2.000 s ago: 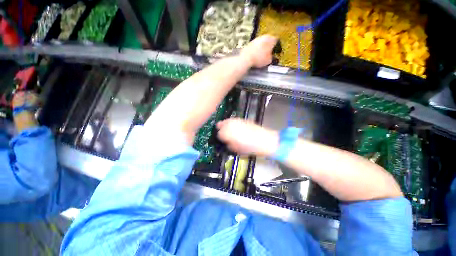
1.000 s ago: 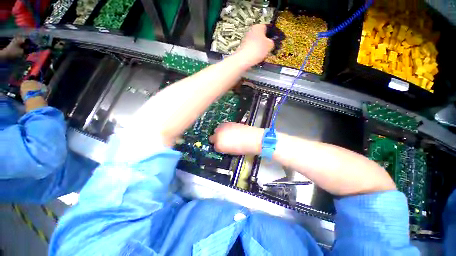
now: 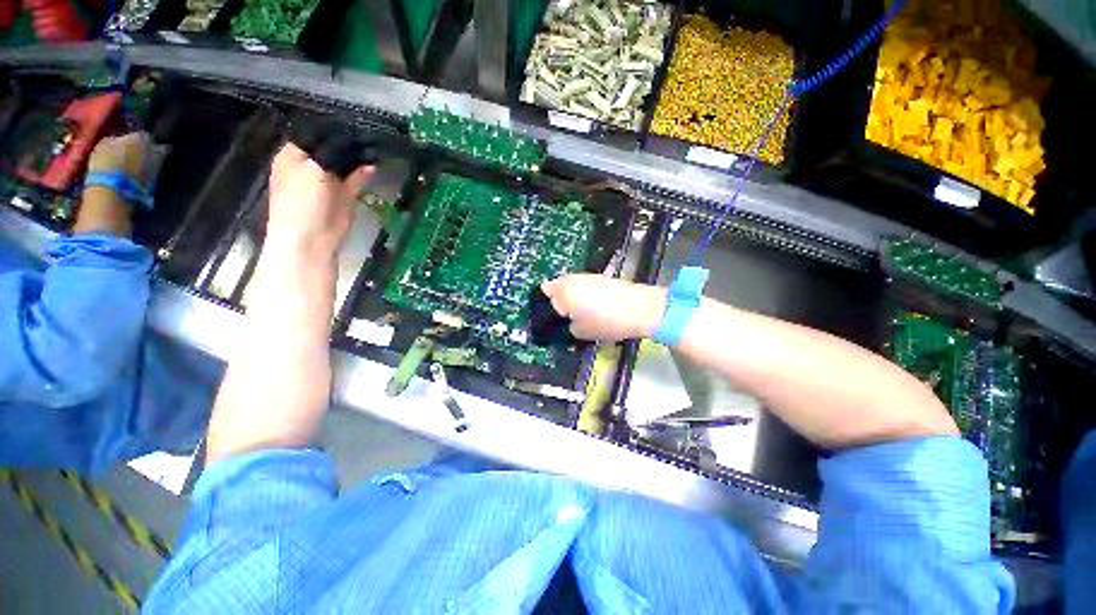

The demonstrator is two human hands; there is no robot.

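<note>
The green circuit board (image 3: 463, 252) lies in its black carrier (image 3: 373, 300) on the rails, in front of me. My right hand (image 3: 601, 309), with black finger cots and a light blue wrist strap, has its fingertips down at the board's right edge; whether it holds a part is hidden. My left hand (image 3: 315, 192), also with black finger cots, is over the rails left of the board, near the carrier's far left corner. Its fingertips are dark and blurred, so I cannot tell what they hold. Green-grey clamps (image 3: 415, 360) lie at the carrier's near edge.
Behind the rail stand bins of pale components (image 3: 595, 60), small yellow components (image 3: 725, 90) and large yellow components (image 3: 962, 108). A narrow panel board (image 3: 478, 139) lies at the far edge. Another board (image 3: 988, 408) is at right. A neighbour's hand (image 3: 118, 162) is near a red part (image 3: 75, 138).
My left hand has left the pale and small yellow bins and moved left and nearer, over the rails, uncovering the board. My right hand has moved slightly right along the board.
</note>
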